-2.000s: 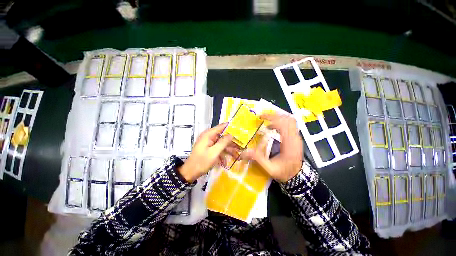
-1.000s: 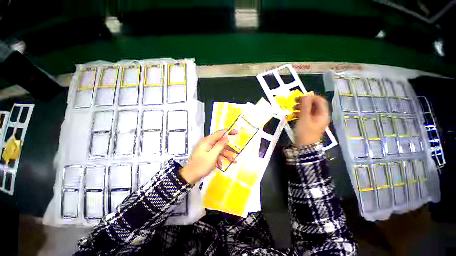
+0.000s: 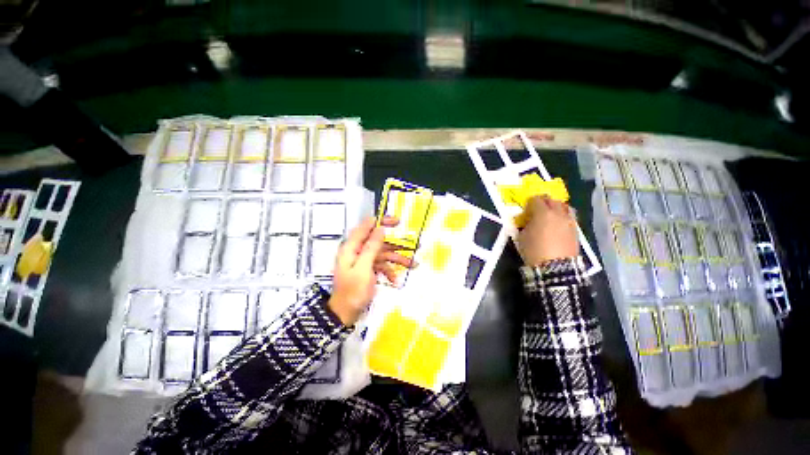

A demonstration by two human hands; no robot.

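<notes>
My left hand (image 3: 362, 268) holds a phone frame (image 3: 407, 213) upright by its lower left part, over the upper left of the die-cut sheets. The frame is a thin dark outline with yellow along its upper edges; the sheets show through its centre. The die-cut adhesive sheets (image 3: 413, 345) lie stacked in front of me, with yellow rectangles and a few open windows at the upper right. My right hand (image 3: 547, 233) is at the heap of peeled yellow liner (image 3: 533, 190); its fingertips touch the heap, and whether they grip a piece cannot be told.
A white waste grid (image 3: 504, 153) lies under the yellow heap. The near blister tray (image 3: 151, 244) with frames is at left, the second blister tray (image 3: 648, 384) at right. Other waste sheets (image 3: 46, 227) lie far left. A green conveyor (image 3: 311, 99) with a pale rail runs behind.
My right hand has left the frame and gone right to the yellow heap. The frame in my left hand has turned more upright and moved left; its yellow centre piece is gone.
</notes>
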